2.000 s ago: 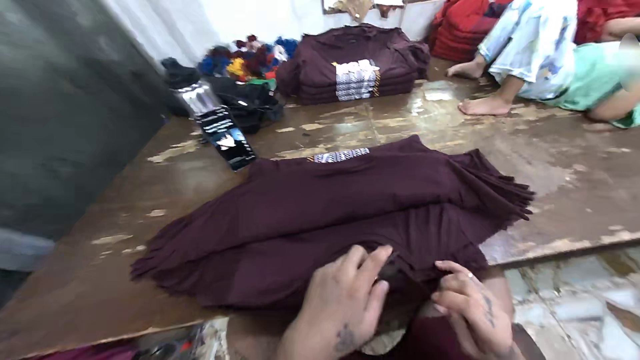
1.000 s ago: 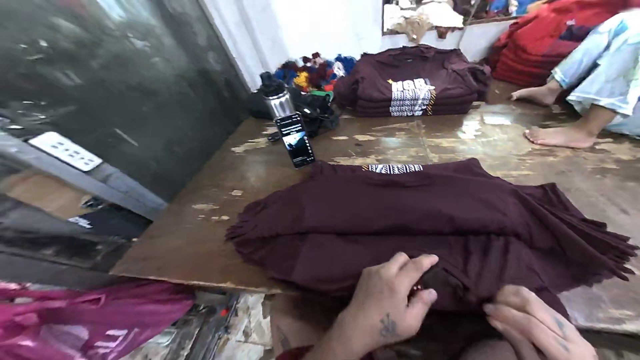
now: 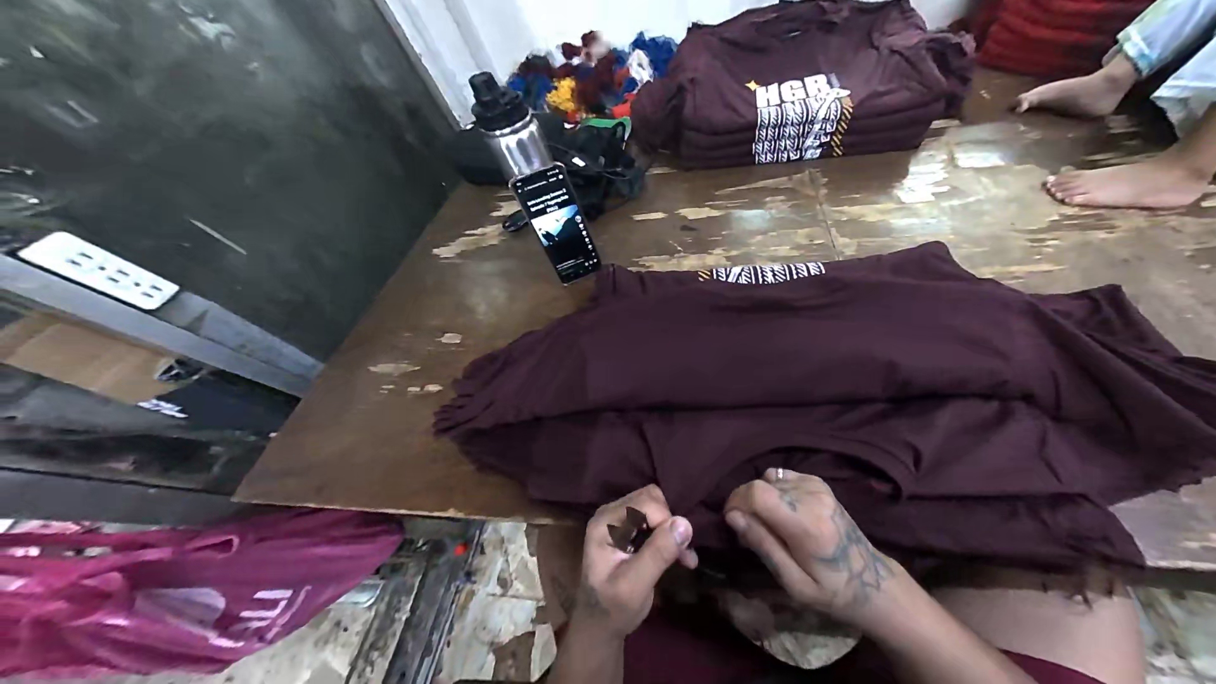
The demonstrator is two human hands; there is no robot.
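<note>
Several maroon T-shirts (image 3: pixel 817 351) lie in a loose heap along the table's front edge, with one neckline facing me. At that edge, my left hand (image 3: pixel 632 556) is closed around a small dark metal tool (image 3: pixel 627 532), perhaps thread snips, whose pointed tips stick up from the fist. Its thumb and fingertips meet near the shirt fabric. Just to the right, my right hand (image 3: pixel 807 537), with a ring on one finger, pinches the maroon fabric below the neckline. Its fingertips are partly hidden.
A phone (image 3: pixel 559 228) leans on a metal bottle (image 3: pixel 518 138) behind the heap. Folded maroon shirts (image 3: pixel 807 85) are stacked at the back, beside colourful yarn or scraps (image 3: pixel 579 81). A person's bare feet (image 3: pixel 1130 185) rest on the wooden table (image 3: pixel 380 408). A pink bag (image 3: pixel 190 598) is at lower left.
The view has swung left, bringing the pink bag and power strip into sight. My hands have come closer together, and the shirt neckline now shows more openly beside them.
</note>
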